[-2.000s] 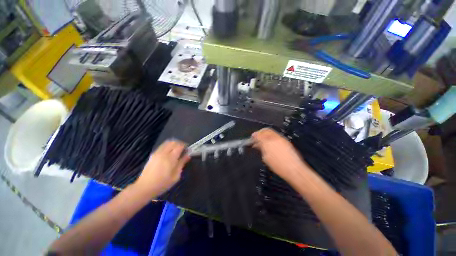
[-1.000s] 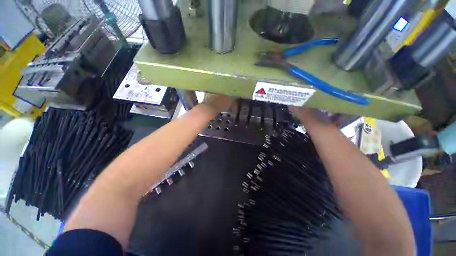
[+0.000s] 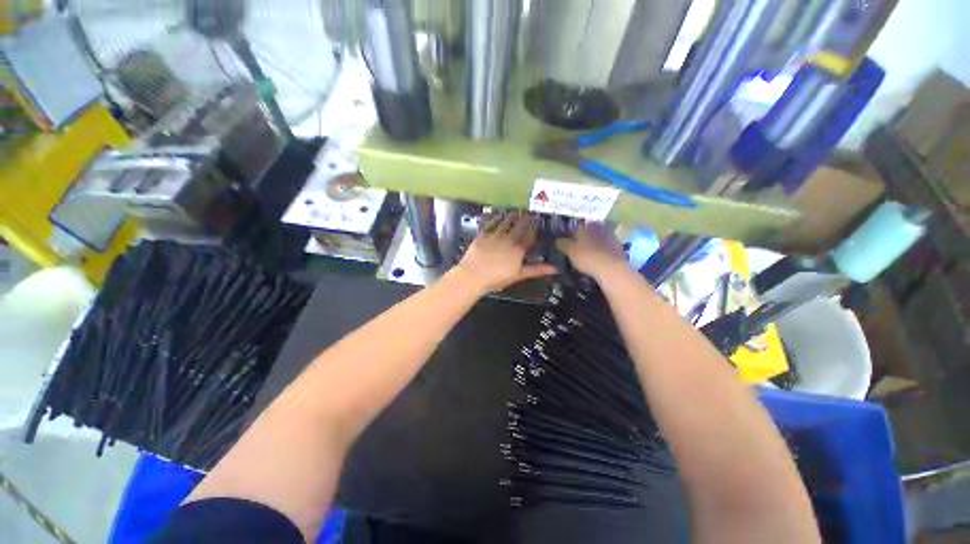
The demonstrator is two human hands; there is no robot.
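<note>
My left hand (image 3: 500, 255) and my right hand (image 3: 591, 253) are close together at the lower mould, just under the front edge of the pale-green platen (image 3: 468, 179). Dark cables show between my hands, but the picture is blurred, and I cannot tell whether the fingers grip them. The loading bar is not visible. A fanned pile of black cables (image 3: 596, 409) with bright metal tips lies at the right of the dark table (image 3: 415, 425), its tips pointing left.
A dense black cable bundle (image 3: 160, 351) lies at the left. Blue-handled pliers (image 3: 638, 187) lie on the platen. Shiny guide columns (image 3: 488, 74) rise through it. A square steel plate (image 3: 338, 202) sits left of the press. A blue crate (image 3: 851, 457) and white bucket (image 3: 835, 345) stand at the right.
The bar held between my hands two seconds ago is no longer visible. Both hands moved forward to the mould and now sit closer together. The other bar on the table is no longer visible.
</note>
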